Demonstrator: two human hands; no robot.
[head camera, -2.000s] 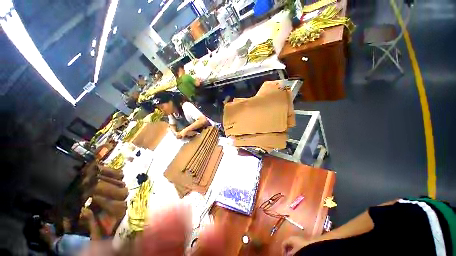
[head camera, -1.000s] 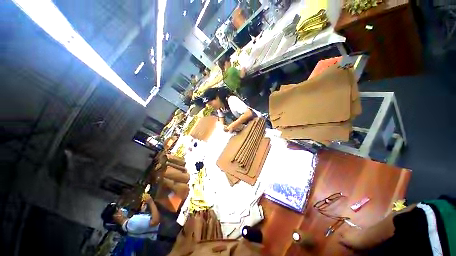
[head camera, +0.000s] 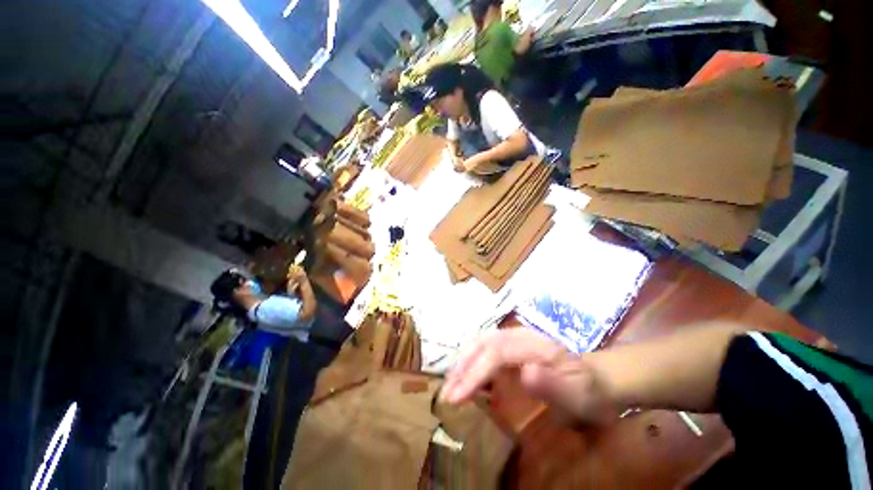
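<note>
My right hand (head camera: 526, 373) reaches in from the right above the brown desk (head camera: 689, 297), blurred. Its fingers point left, near the upper edge of a heap of tan-brown bag bodies (head camera: 364, 435). It appears open, with nothing seen in it; I cannot tell whether it touches the heap. The bag bodies lie at the bottom centre, with a small pale piece (head camera: 446, 439) on them. My left hand is not in view.
A blue-white plastic-wrapped pack (head camera: 584, 297) lies beyond my hand. Tan panels are stacked on the white table (head camera: 498, 225) and on a pale metal frame (head camera: 680, 153). One person (head camera: 488, 124) works across the table, another (head camera: 273, 306) is at left.
My view has shifted left. My right hand has moved from the desk's right side leftward towards the bag bodies, covering the eyeglasses' place. The blurred hand at the bottom two seconds ago is gone.
</note>
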